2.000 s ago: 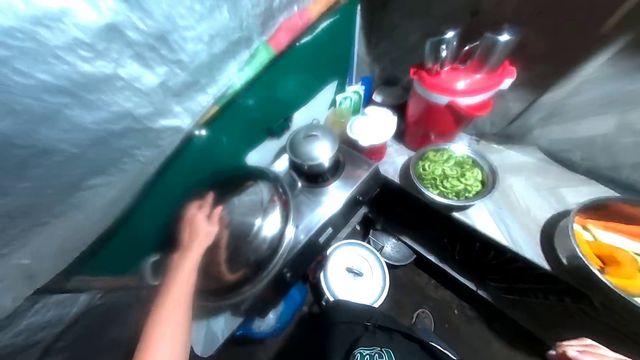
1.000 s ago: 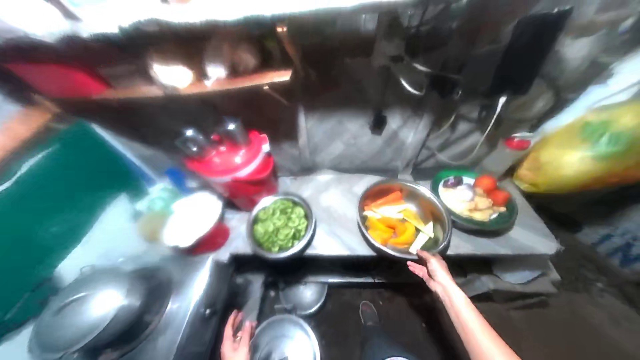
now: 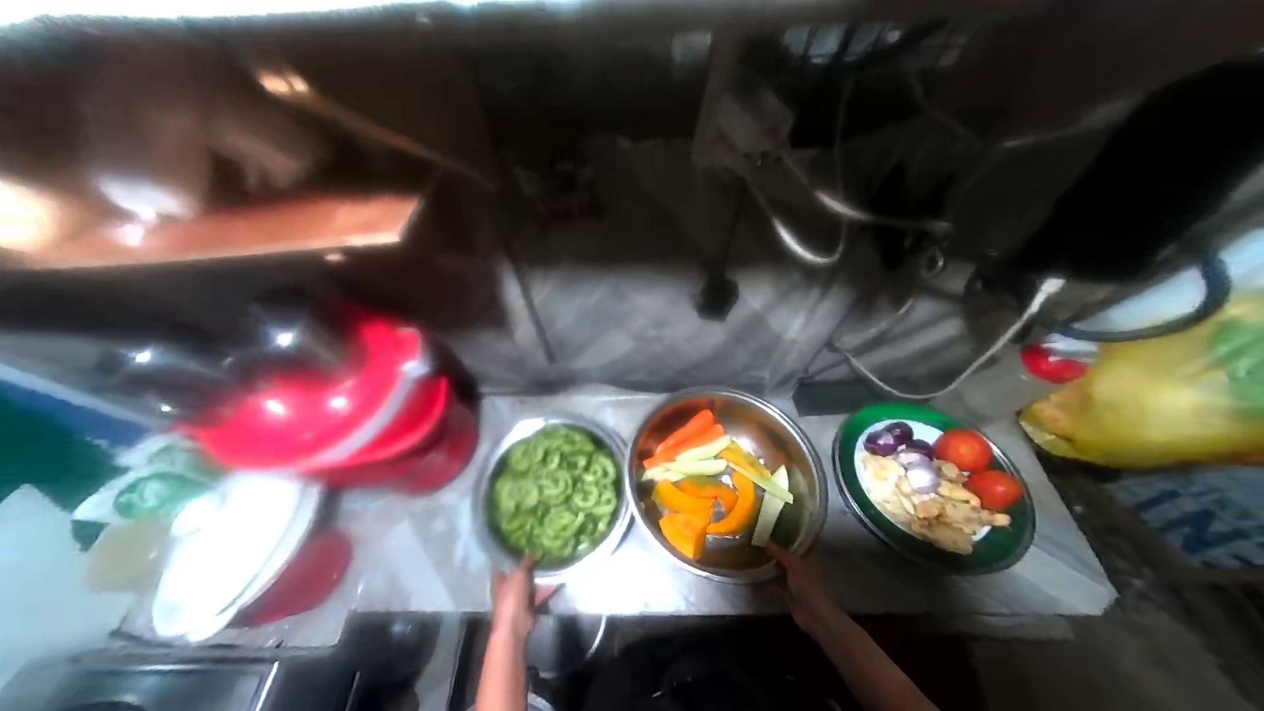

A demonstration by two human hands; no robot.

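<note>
My left hand [image 3: 517, 598] is at the near rim of a steel bowl [image 3: 483, 513] of sliced green vegetable, probably bitter gourd [image 3: 555, 492]; its fingertips touch the rim. At the near right rim of a larger steel bowl [image 3: 816, 494] is my right hand [image 3: 798, 581], its fingers at the edge; whether it grips is unclear. That bowl holds orange squash pieces [image 3: 683, 531], carrot sticks [image 3: 685, 434] and pale green strips [image 3: 770, 509]. To its right, a green-rimmed plate [image 3: 1017, 543] carries tomatoes [image 3: 963, 449], purple onions [image 3: 889, 437] and pieces that look like ginger [image 3: 943, 523].
A red plastic container [image 3: 425, 444] and a white lid [image 3: 232, 558] on a red tub stand at the left. Bare counter [image 3: 420, 558] shows beside them. A yellow bag [image 3: 1136, 405] is at the right, with cables [image 3: 928, 395] along the back wall.
The view has turned right, away from the stove. My left hand has moved from the stove area to the green vegetable bowl. My right hand remains by the squash bowl's near rim.
</note>
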